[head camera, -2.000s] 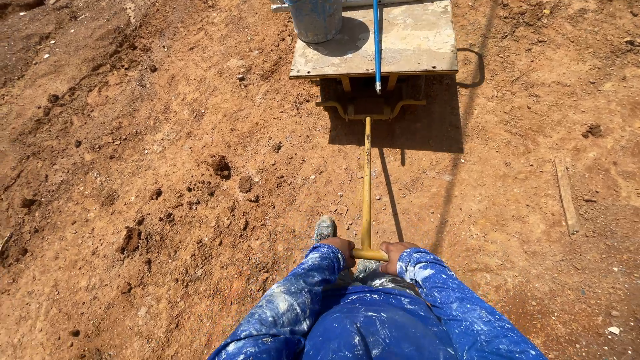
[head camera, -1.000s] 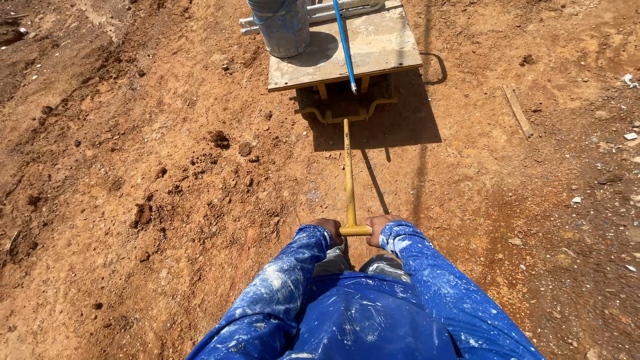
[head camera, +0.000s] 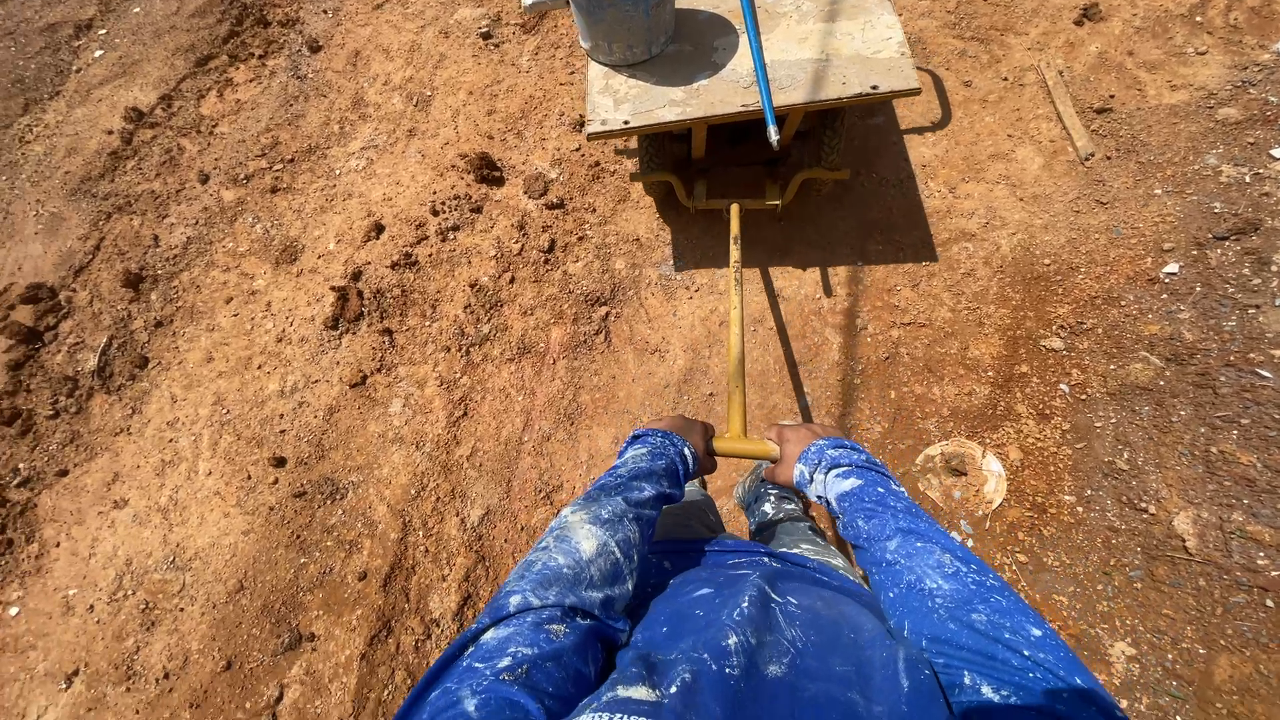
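My left hand (head camera: 690, 441) and my right hand (head camera: 797, 446) grip the two ends of the crossbar of a yellow metal T-shaped pull handle (head camera: 737, 330). The handle runs up to the yellow front frame of a cart with a flat wooden deck (head camera: 850, 60). On the deck's left side stands a paint-stained bucket (head camera: 625, 30), cut by the top edge of the view. A blue pole (head camera: 758, 70) lies on the deck, its tip sticking out past the near edge. Part of a wheel shows under the deck.
Reddish dirt ground (head camera: 480, 350) surrounds the cart, with dark clods (head camera: 346, 306) at the left. A strip of wood (head camera: 1066, 110) lies to the cart's right. Near my right forearm lies a pale round piece of debris (head camera: 960, 475). My legs are just below the handle.
The view has shifted over the ground, and the pale round debris now shows at the right. Both hands have stayed on the crossbar throughout.
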